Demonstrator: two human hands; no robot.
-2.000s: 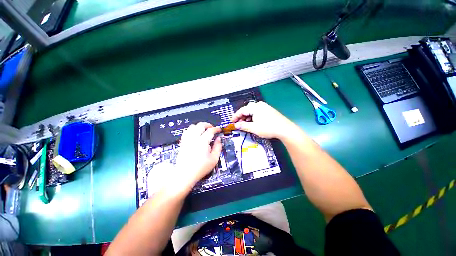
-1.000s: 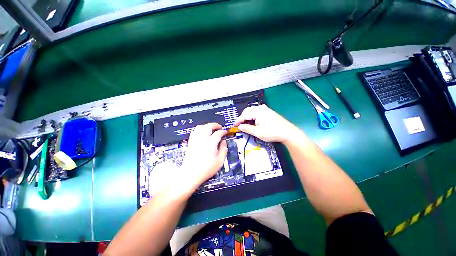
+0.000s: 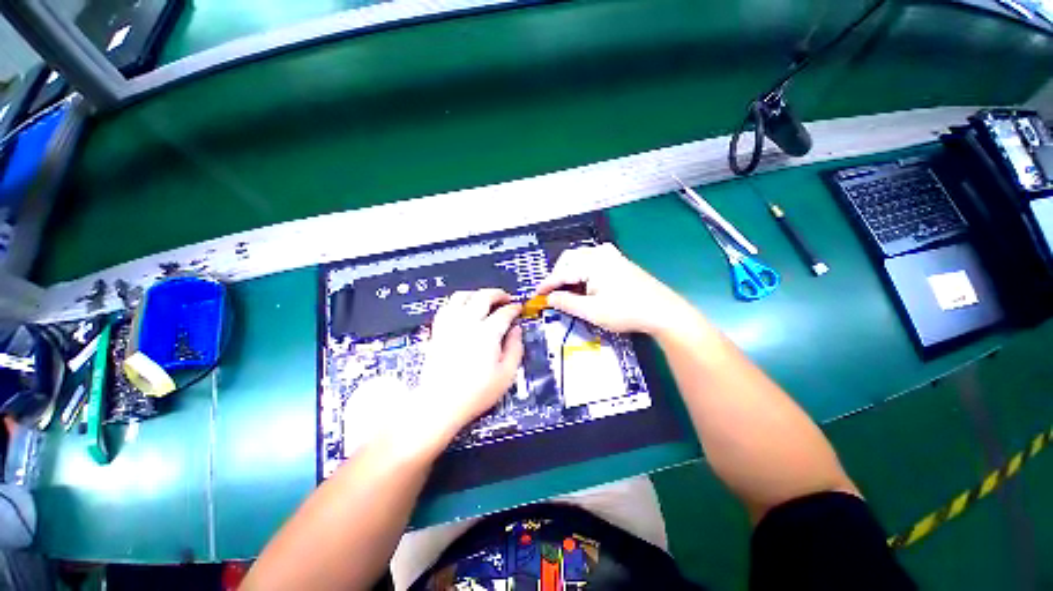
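Note:
The opened laptop base (image 3: 381,360) lies on a black mat (image 3: 520,458) on the green bench, its circuit boards showing. The long black battery (image 3: 398,286) lies along its far edge. A small orange-yellow strip (image 3: 534,306) is near the battery's right end, between my fingertips. My left hand (image 3: 468,352) rests over the middle of the base, with thumb and fingers on the strip's left end. My right hand (image 3: 595,289) comes from the right, fingertips on the strip's right end. The fingers hide where the strip attaches.
A blue box (image 3: 183,323) with a tape roll (image 3: 148,373), a parts tray (image 3: 129,393) and a green bar (image 3: 98,398) are at left. Scissors (image 3: 753,277), a slim black tool (image 3: 799,239), a small laptop (image 3: 941,283) and a hanging screwdriver (image 3: 785,127) are at right.
The view has shifted slightly. My hands stay at the orange strip, with fingertips nearly in the same place.

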